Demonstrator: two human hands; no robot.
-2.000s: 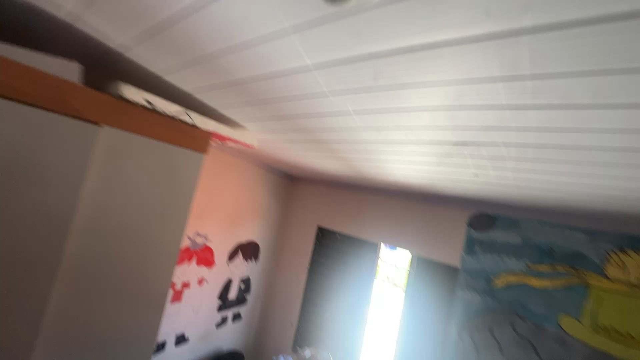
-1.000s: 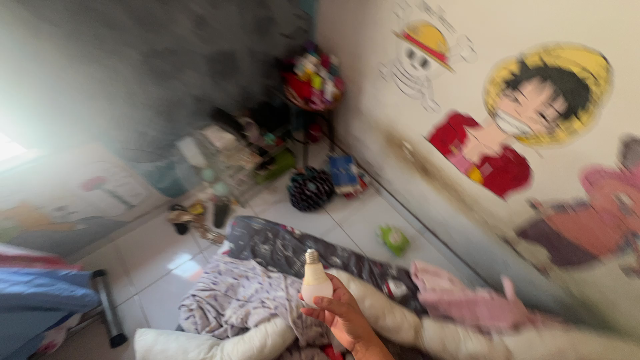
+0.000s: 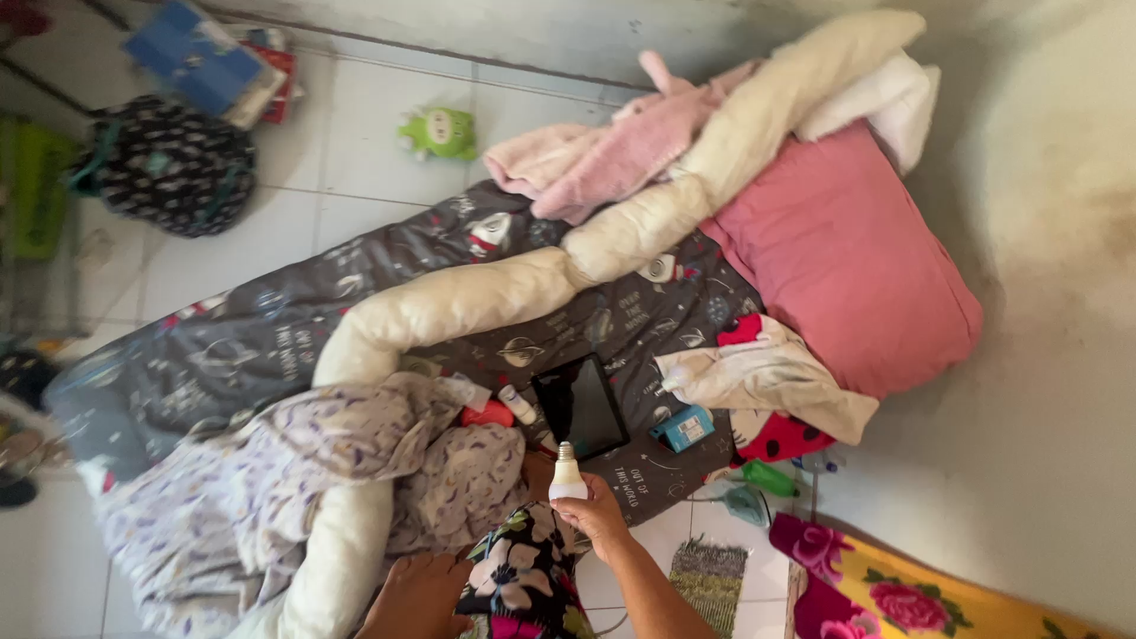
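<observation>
Between the thumb and fingers of my right hand (image 3: 596,515) is an LED light bulb (image 3: 567,479), held by its white dome with the metal screw base pointing up. My left hand (image 3: 417,593) is low in the view, beside the floral cloth (image 3: 515,568) over my leg; it holds nothing that shows, and its fingers are partly hidden. Past the bulb, a black tablet (image 3: 581,406) lies on the dark printed mattress (image 3: 240,311). A small blue box (image 3: 683,429) is to the tablet's right, a small white bottle (image 3: 517,404) to its left.
A long cream bolster (image 3: 461,297) winds over the mattress, near a pink pillow (image 3: 861,257) and a crumpled patterned blanket (image 3: 266,470). On the tiled floor are a black patterned bag (image 3: 173,164), a green plush toy (image 3: 439,133) and a woven mat (image 3: 710,581). The wall stands at the right.
The view has swung from the ceiling down to the mattress and floor. One second ago the right hand held the bulb too; the left hand has come into view.
</observation>
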